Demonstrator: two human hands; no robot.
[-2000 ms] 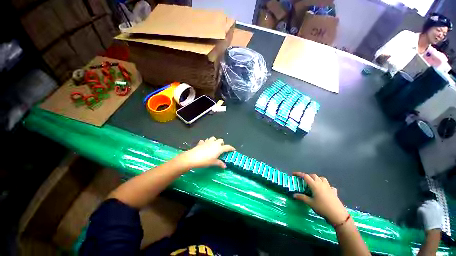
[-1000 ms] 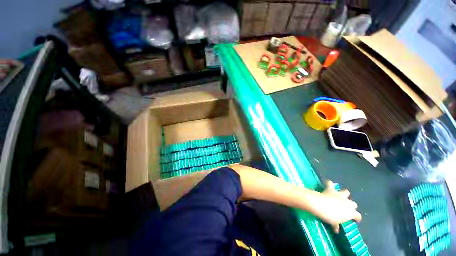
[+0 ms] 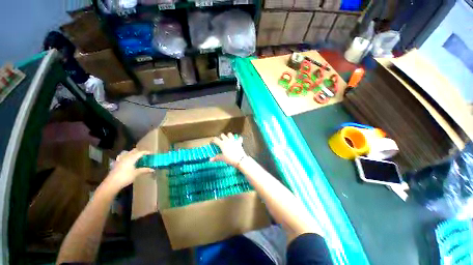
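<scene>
A row of teal blocks (image 3: 181,156) is held by its two ends above the open packing carton (image 3: 218,222). My left hand (image 3: 126,168) grips the left end, over the carton's left flap. My right hand (image 3: 228,150) grips the right end, inside the carton's outline. Several teal rows (image 3: 207,183) lie in the carton beneath, on the side nearest me. The held row hides part of the carton's inside.
The bench's green plastic edge (image 3: 298,155) runs right of the carton. On the bench are an orange-yellow tape roll (image 3: 349,143), a smartphone (image 3: 379,171), red and green parts on cardboard (image 3: 269,67), brown sheets (image 3: 399,103) and a block stack (image 3: 456,243). Shelves stand behind.
The view has turned from the bench to the carton. The row has moved from the bench edge to above the carton. My left hand now shows on its left end, my right hand on its right.
</scene>
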